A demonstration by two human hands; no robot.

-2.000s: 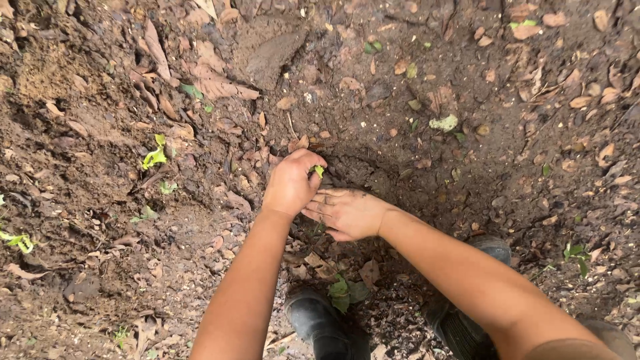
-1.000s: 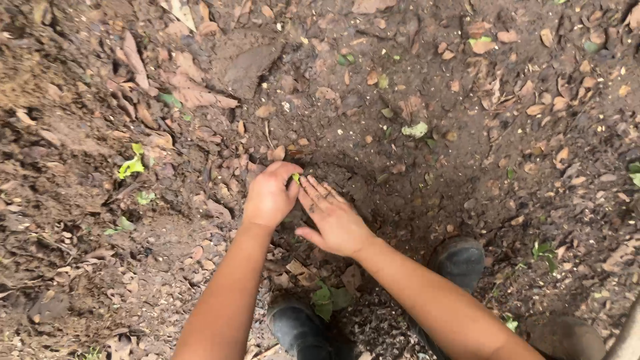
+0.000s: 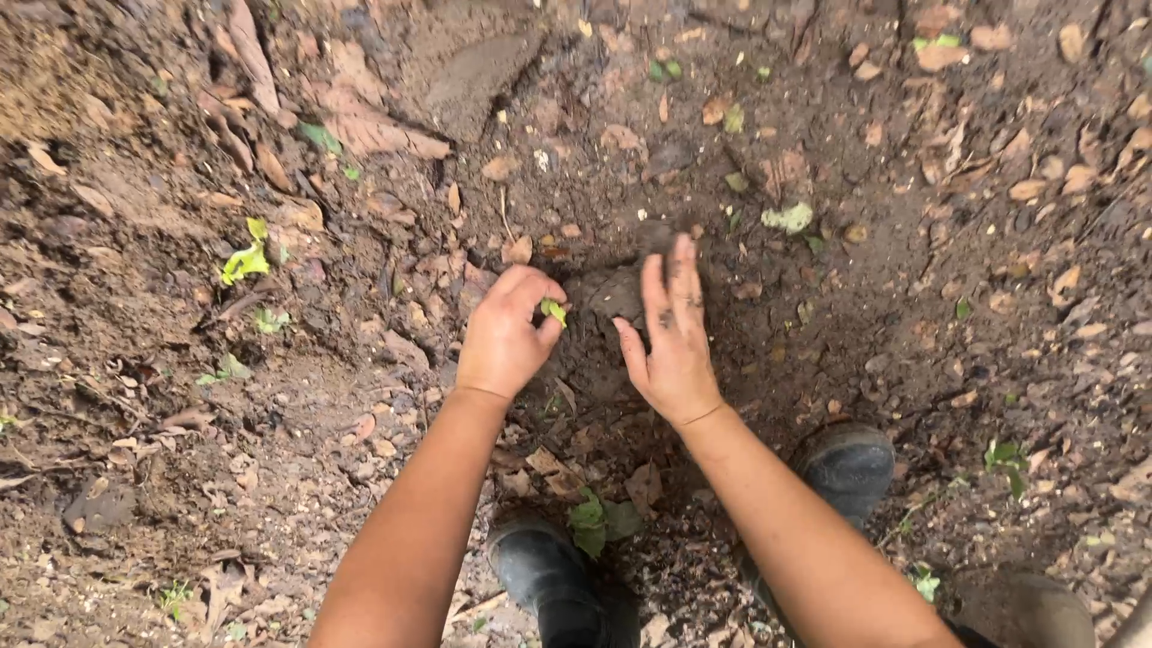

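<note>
A small light-green seedling (image 3: 553, 312) is pinched between the thumb and fingers of my left hand (image 3: 509, 335), low over the dark soil. Its stem and roots are hidden. My right hand (image 3: 670, 337) lies to the right, fingers spread and smeared with mud, with nothing gripped. Between the two hands is a clump of wet soil (image 3: 614, 292), close to the right thumb. Whether the right fingers touch the ground beside it, I cannot tell.
Another yellow-green seedling (image 3: 247, 255) stands at the left. Dry leaves litter the muddy ground, with a large brown leaf (image 3: 369, 117) at the upper left. Dark boots (image 3: 540, 562) (image 3: 846, 468) are below my hands, and a green-leaved sprig (image 3: 589, 524) lies by the left boot.
My right hand has moved away from my left hand and the seedling, to the right, with its fingers spread. The soil clump between the hands now shows. My left hand still pinches the seedling.
</note>
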